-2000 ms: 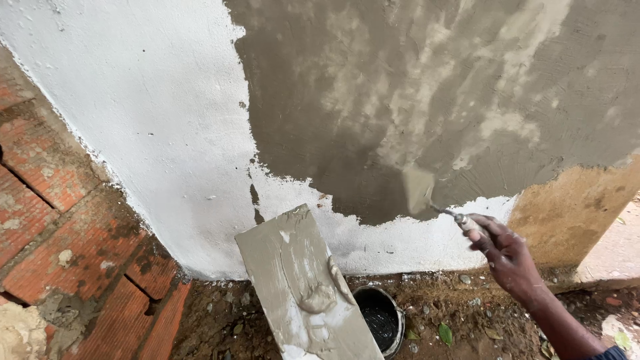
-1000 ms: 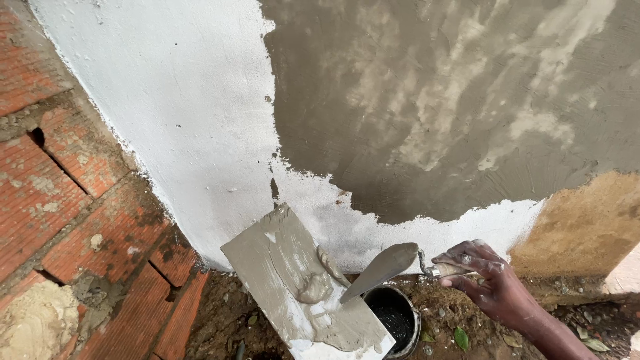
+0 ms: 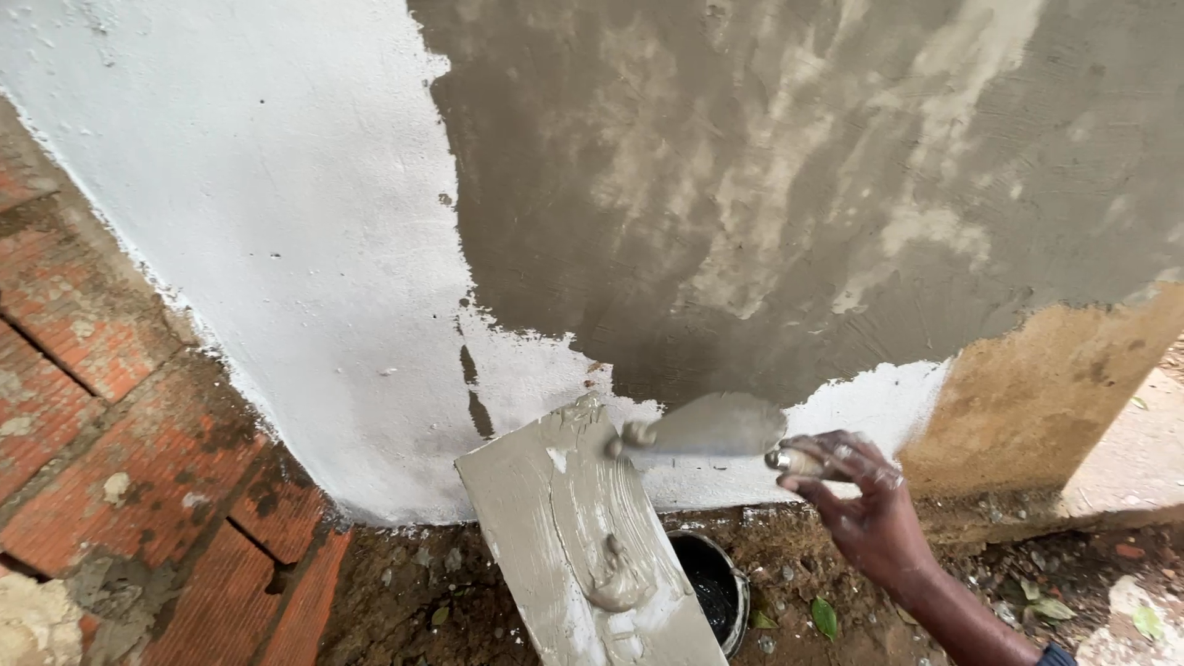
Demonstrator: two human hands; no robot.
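My right hand (image 3: 856,495) grips the handle of a pointed trowel (image 3: 712,425), whose blurred blade extends left, with a lump of grey plaster (image 3: 624,437) at its tip. Just below and left of the tip, a flat rectangular board (image 3: 592,546) carries smeared plaster and a small mound (image 3: 622,578). What supports the board is out of the frame, and my left hand does not show. Behind the trowel, damp grey-brown plaster (image 3: 592,213) covers much of the wall, with a ragged edge against the white surface (image 3: 351,231).
A dark bucket (image 3: 708,592) stands on the soil, partly behind the board. Red hollow bricks with mortar (image 3: 120,472) form a wall at left. A tan wall section (image 3: 1045,398) lies at right. Green leaves (image 3: 823,618) are scattered on the ground.
Two seconds ago the trowel was against the plastered wall; one second ago its tip was down at the board. Now the blade is above the board's right edge with plaster at its tip.
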